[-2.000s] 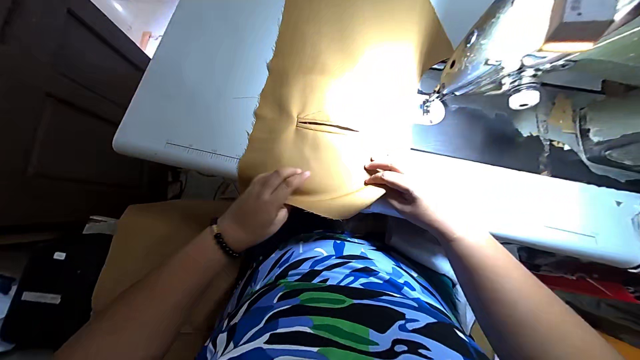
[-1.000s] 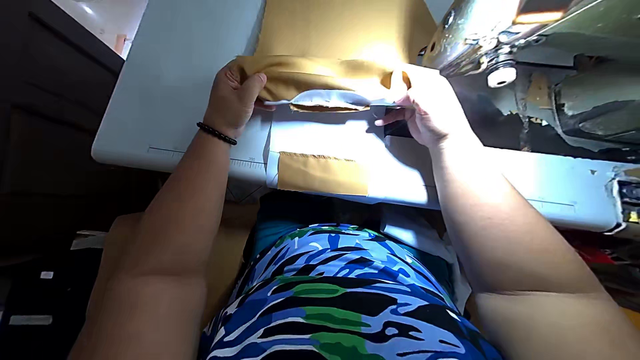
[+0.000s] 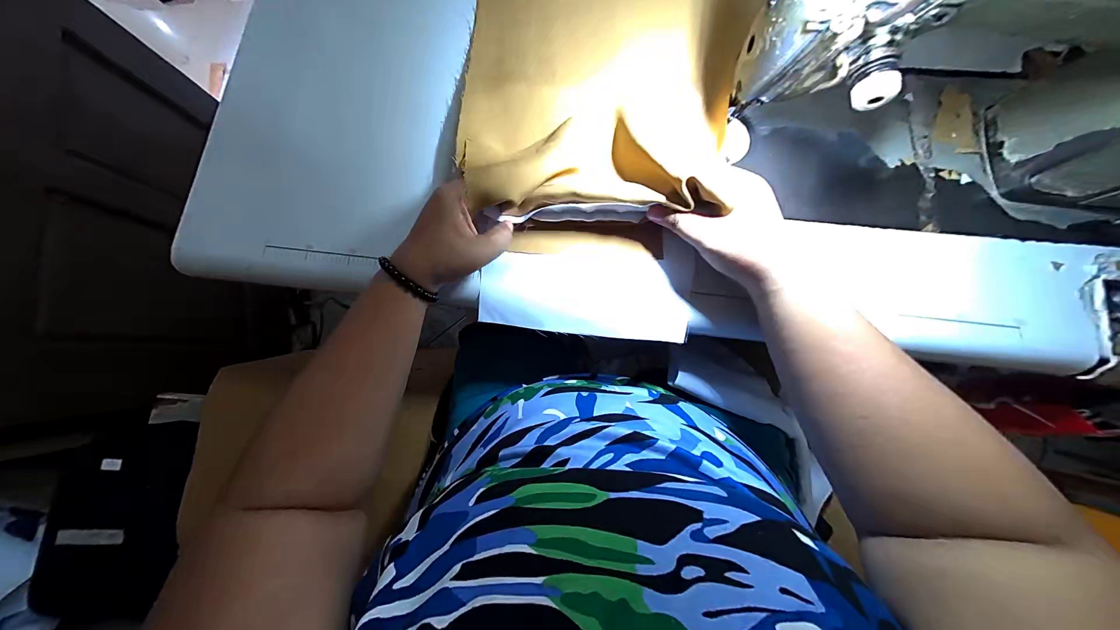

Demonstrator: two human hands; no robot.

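A tan fabric panel [image 3: 569, 96] lies on the pale sewing table, its near part gathered in folds between my hands. My left hand [image 3: 459, 236] pinches the left end of a folded edge, thumb on top, where a white strip [image 3: 586, 213] shows along the fold. My right hand [image 3: 726, 227] grips the right end of that edge, with tan cloth bunched beside the fingers. Below the fold, a tan band and a white fabric piece [image 3: 582, 297] hang toward me over the table's front edge. Folds hide some of the fingertips.
A sewing machine [image 3: 840, 52] stands at the upper right, its lamp glaring on the cloth. The table [image 3: 306, 175] has ruler marks along its front edge. Tan cloth [image 3: 227, 429] hangs at the lower left beside a black item [image 3: 114, 525]. A dark wooden panel stands at the far left.
Two seconds ago the panel lay flat with a slit showing and my hands on its near edge. Since one second ago, my hands have moved toward me with the fold, and the white piece reaches over the table edge.
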